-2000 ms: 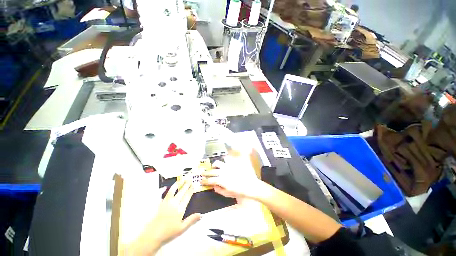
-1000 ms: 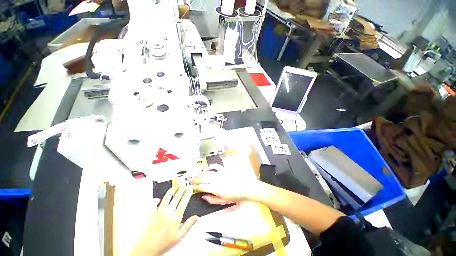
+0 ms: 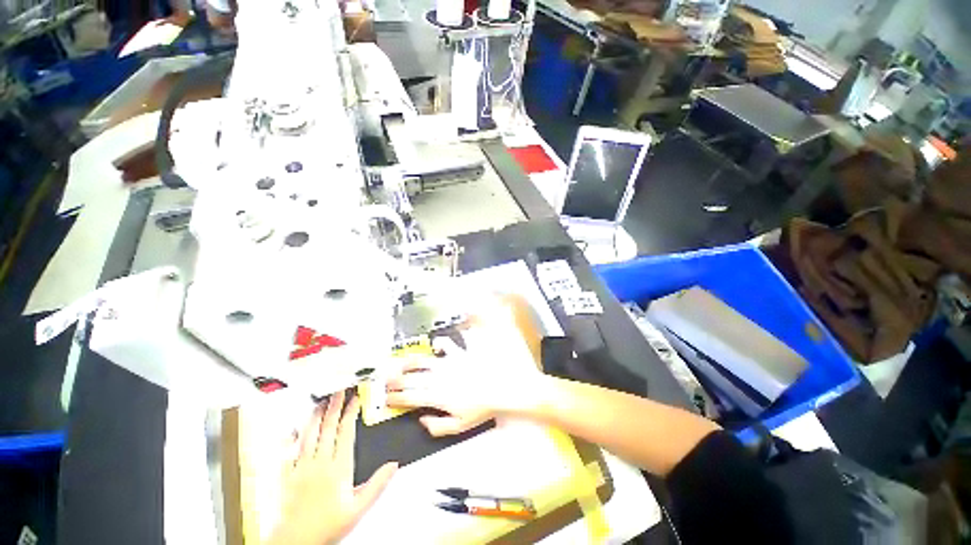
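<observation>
A black fabric panel point(image 3: 410, 445) lies flat on the white template board point(image 3: 447, 518) below the machine head. My left hand point(image 3: 330, 468) rests flat on the board at the fabric's left edge, fingers apart, holding nothing. My right hand point(image 3: 458, 383) lies palm down over the fabric and a yellow-edged piece point(image 3: 375, 405) near the needle area; whether its fingers grip anything is hidden. The sewing machine head point(image 3: 287, 309) with a red logo stands just beyond. Thread snips point(image 3: 486, 504) with an orange grip lie on the board, nearer me.
Small white labels point(image 3: 568, 286) and dark fabric scraps point(image 3: 607, 367) lie right of the board. A blue bin point(image 3: 830, 367) with a grey-white box point(image 3: 729, 346) stands at the right. An upright tablet point(image 3: 604, 181) stands behind it. Brown fabric is heaped at far right.
The view has shifted, so the machine sits further left in the picture. My left hand has moved off the label area to the fabric's left side. My right hand stays over the fabric.
</observation>
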